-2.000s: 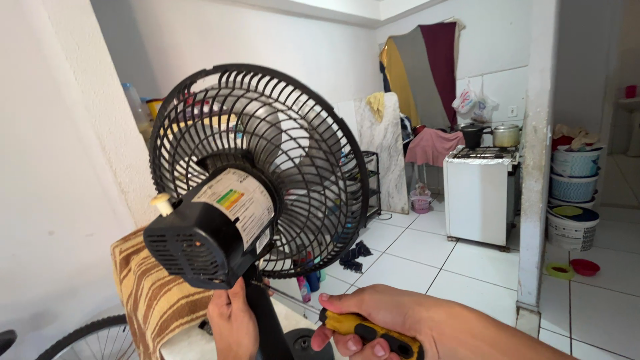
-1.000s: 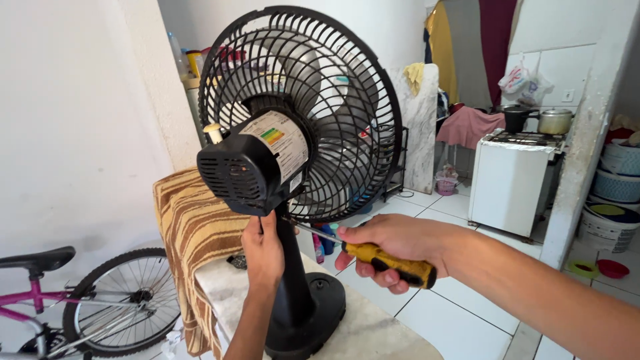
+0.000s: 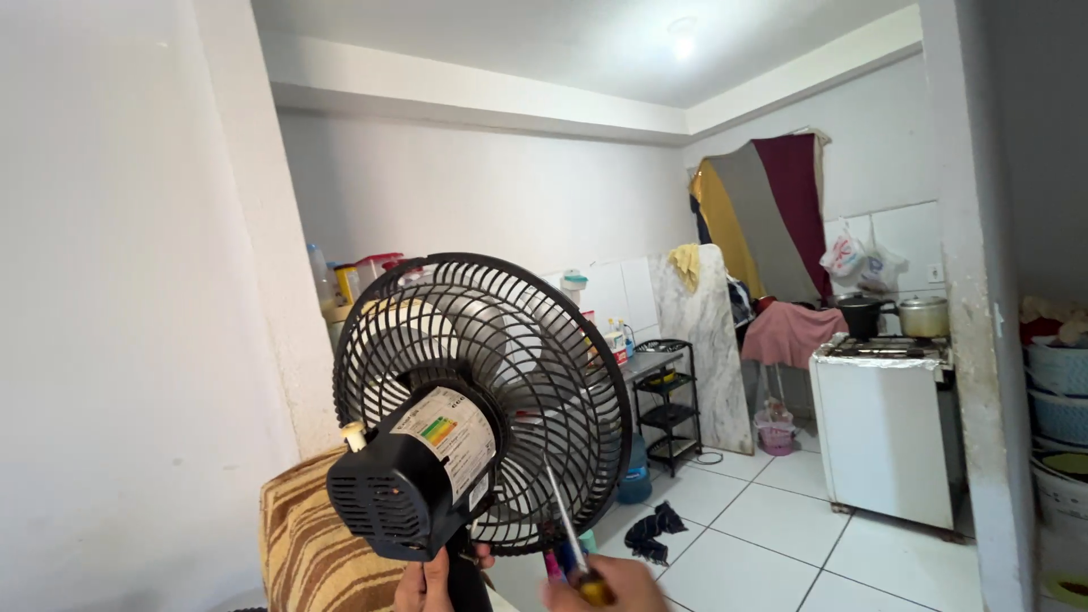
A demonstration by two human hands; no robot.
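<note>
A black table fan (image 3: 480, 399) is seen from behind, its motor housing (image 3: 391, 493) turned towards me, with a label and a cream knob (image 3: 353, 436) on top. My left hand (image 3: 425, 585) is around the neck just under the housing, fingers on both sides of the black stand (image 3: 466, 578). In my right hand (image 3: 616, 586) is a screwdriver (image 3: 565, 518) with a yellow and black handle. Its metal shaft points up and slightly left, in front of the fan's lower right grille; whether the tip touches anything cannot be told. The right hand is partly blurred and cut off below.
Beside the fan, a brown striped towel (image 3: 306, 535) hangs at the left. Further off stand a black shelf rack (image 3: 667, 415), a marble slab (image 3: 705, 357) and a white stove (image 3: 884, 433) with pots. A dark cloth (image 3: 654, 531) lies on the tiled floor. A wall edge rises at right.
The screwdriver's shaft, level and at the fan's neck one second ago, now points upward away from the neck. My left hand stays at the neck. The view has tilted up.
</note>
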